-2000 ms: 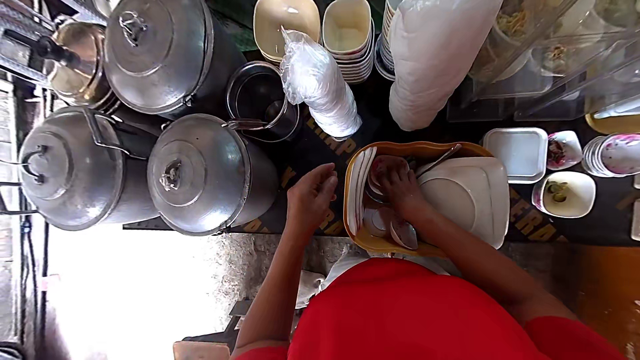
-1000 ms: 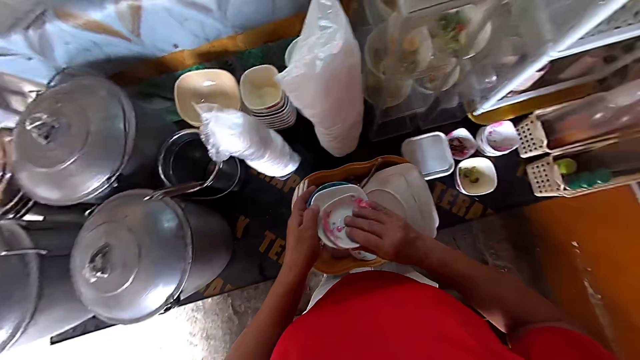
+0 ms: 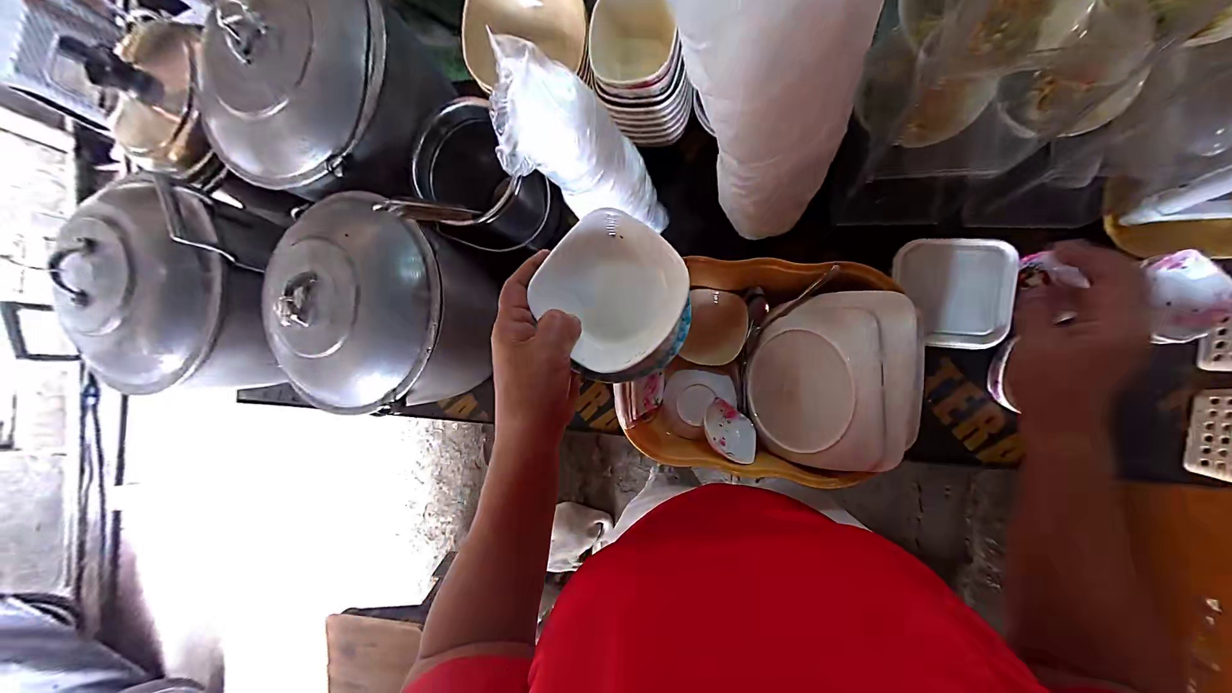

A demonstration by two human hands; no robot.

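Observation:
My left hand (image 3: 539,356) grips a small stack of squarish bowls (image 3: 608,289) by the rim, a white one on top and a blue-patterned edge beneath, left of an orange-brown tub (image 3: 751,470). In the tub lie white square plates (image 3: 837,385), a small brown-looking bowl (image 3: 714,325), a small floral dish (image 3: 730,430) and spoons. My right hand (image 3: 1083,318), blurred, is at the far right over small floral dishes, beside a white square tray (image 3: 956,292); whether it holds one cannot be told. A floral bowl (image 3: 1189,294) sits just beyond it.
Lidded metal pots (image 3: 351,298) crowd the left, beside an open dark pot (image 3: 481,173) with a ladle. Behind the tub are stacked bowls (image 3: 640,96), a wrapped white stack (image 3: 577,125) and a filled white plastic bag (image 3: 780,115). Clear containers (image 3: 1001,115) stand at the back right.
My left hand has lifted the bowls out to the left of the tub. My right hand has left them and moved right to the small dishes. The view has swung.

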